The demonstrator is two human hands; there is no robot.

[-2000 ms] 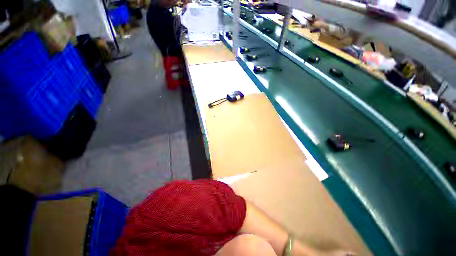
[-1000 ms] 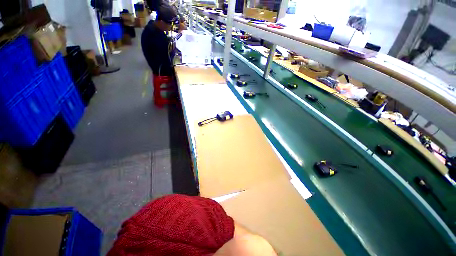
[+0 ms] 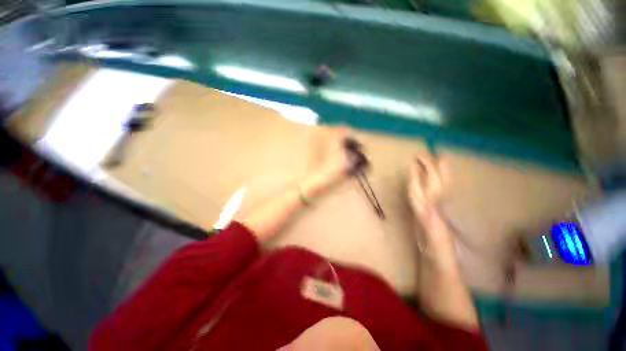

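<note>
The picture is motion-blurred. My left hand [image 3: 338, 152] is closed on a small black corded unit [image 3: 356, 159] above the cardboard sheet [image 3: 309, 226]; its thin dark cord hangs down toward me. My right hand [image 3: 427, 179] is a little to the right of the unit, fingers apart, with nothing visible in it. A second black unit [image 3: 141, 118] lies at the left, at the edge of the white sheet [image 3: 96, 123] and the cardboard, its cord toward me.
The green conveyor [image 3: 439, 89] runs along the far side, with a blurred dark unit [image 3: 320, 75] on it. A power supply with a bright blue display [image 3: 571, 243] stands at the right, with dark reddish wires [image 3: 513, 264] beside it.
The view has swung right and down to the bench. Both my hands are now in view, the left with a unit in it. The power supply display now shows.
</note>
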